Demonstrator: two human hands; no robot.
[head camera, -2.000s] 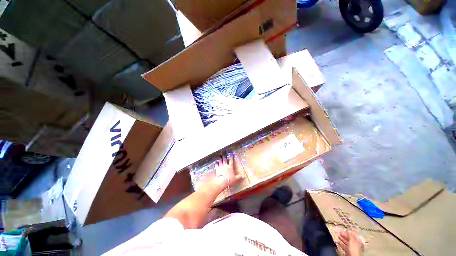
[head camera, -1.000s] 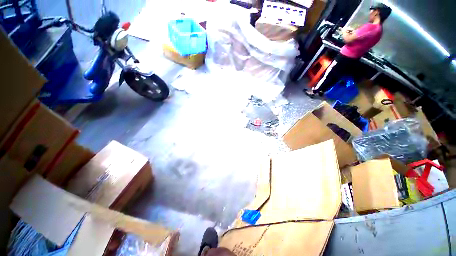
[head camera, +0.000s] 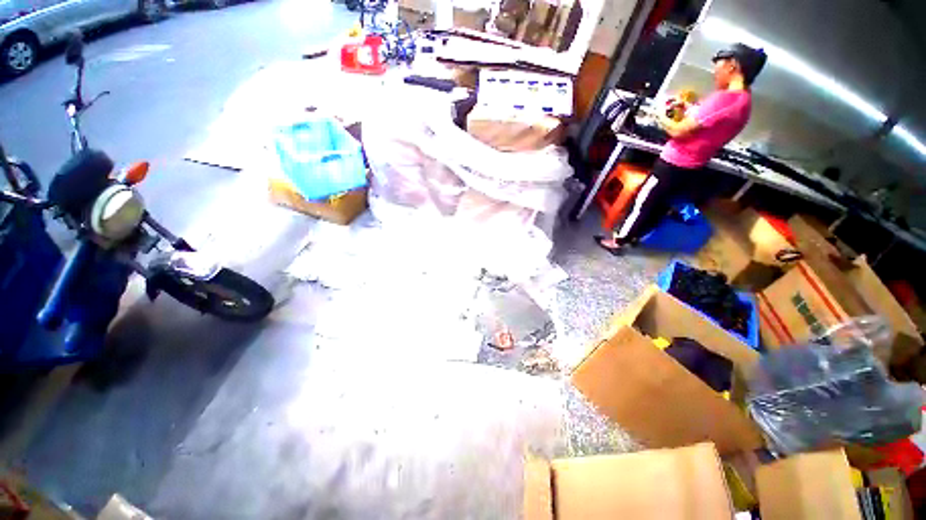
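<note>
Neither of my hands is in the picture. Nearest in front of me, at the bottom edge, is a brown cardboard carton (head camera: 640, 485), cut off by the frame. To its right stands a smaller open carton (head camera: 807, 488) with packs beside it. Beyond them is a larger open carton (head camera: 660, 391) with dark items inside. A bundle in clear plastic film (head camera: 833, 391) lies to its right.
A motor tricycle (head camera: 117, 229) stands at left. A light-blue crate (head camera: 320, 157) sits on a carton beside a plastic-sheeted stack (head camera: 457, 183). A person in a pink shirt (head camera: 706, 132) stands at a bench, near an orange stool (head camera: 619, 193) and a blue crate of black items (head camera: 751, 320).
The view has swung up and right, away from the open carton where my left hand lay. Both my hands have left the picture. The tricycle, the person and the street now show.
</note>
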